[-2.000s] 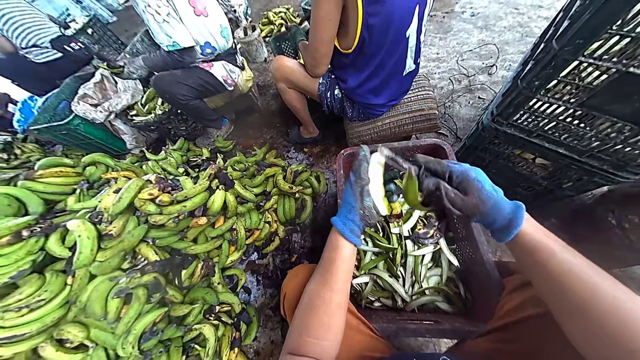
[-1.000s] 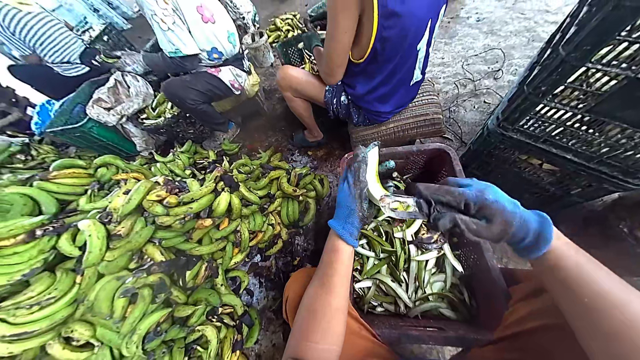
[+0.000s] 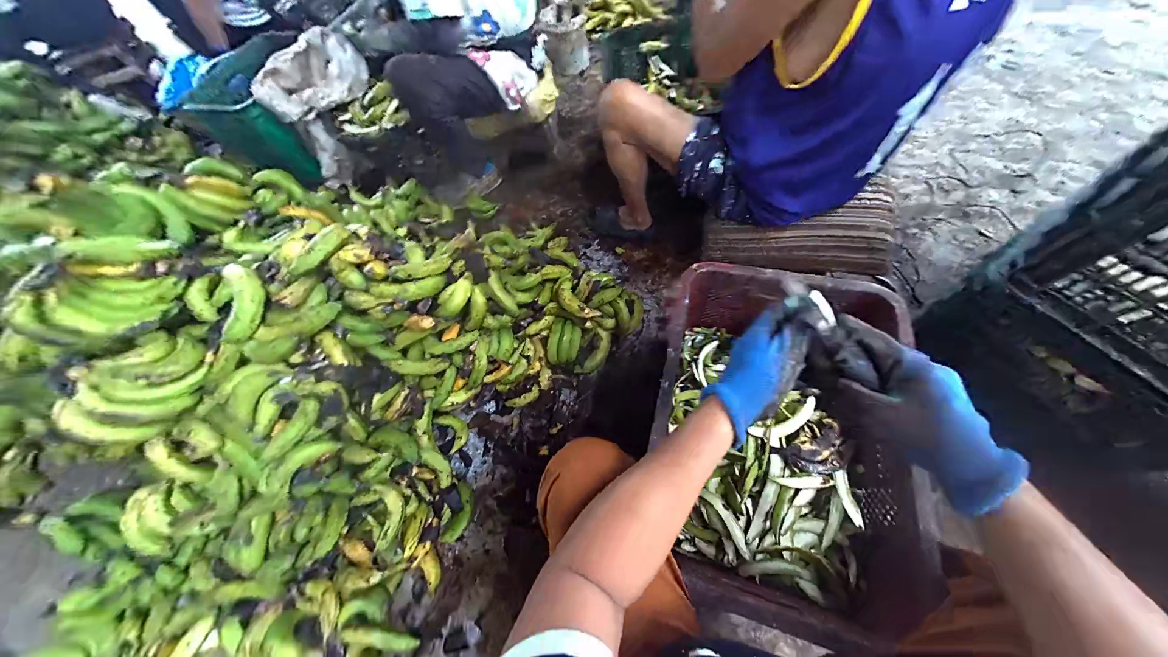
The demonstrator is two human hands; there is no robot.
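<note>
Both of my hands wear blue gloves with dark, stained palms and meet above a dark red plastic crate. My left hand is closed around something mostly hidden, and the pale end of a peeled banana or plantain shows between the hands. My right hand is bent close against it; blur hides whether it holds a tool. Below them, pale strips of peel lie in the crate. To the left spreads a large heap of green bananas or plantains, some yellow or blackened.
A person in a blue sleeveless shirt sits on a striped cushioned seat just beyond the crate. Dark plastic crates stand at right. At the upper left are a green crate, a pale sack and other seated people.
My hands have come together above the crate; one second ago they were farther apart, with a long pale peeled piece showing between them. The view has shifted somewhat.
</note>
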